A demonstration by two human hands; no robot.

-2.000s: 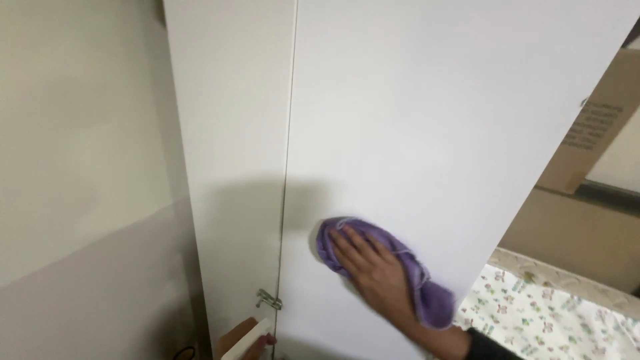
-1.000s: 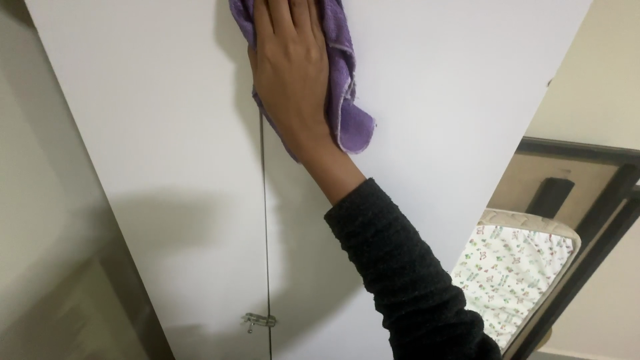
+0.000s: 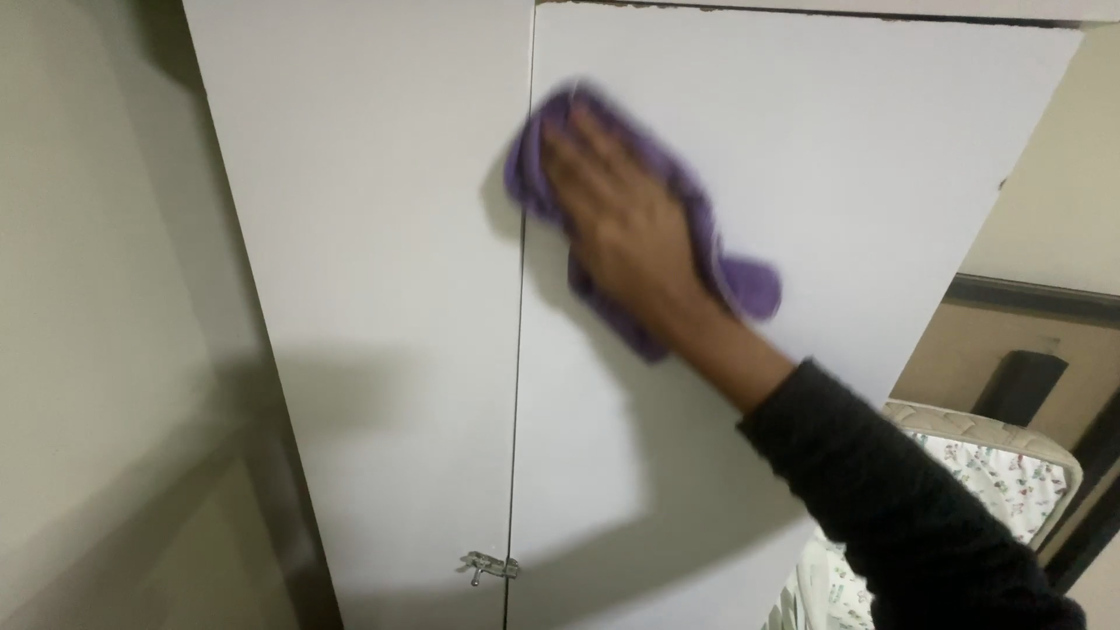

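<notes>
My right hand (image 3: 626, 219), blurred by motion, presses a purple cloth (image 3: 751, 287) flat against the white cabinet door (image 3: 840, 166) on the right. The cloth lies under my palm and fingers, near the top of the door, and its left edge reaches over the narrow gap onto the left door (image 3: 376, 227). A small metal slide bolt (image 3: 490, 565) sits across the gap low in the view. The sleeve on my right arm is dark and ribbed. My left hand is out of the frame.
A pale wall (image 3: 96, 262) stands close on the left. At the lower right, behind the cabinet's edge, are a mattress with a patterned cover (image 3: 1015, 477) and a dark bed frame (image 3: 1041, 290).
From low on the right door, my right hand has moved up with the cloth to near the door's top. My left hand, seen near the bolt two seconds ago, has left the view. The view has shifted upward.
</notes>
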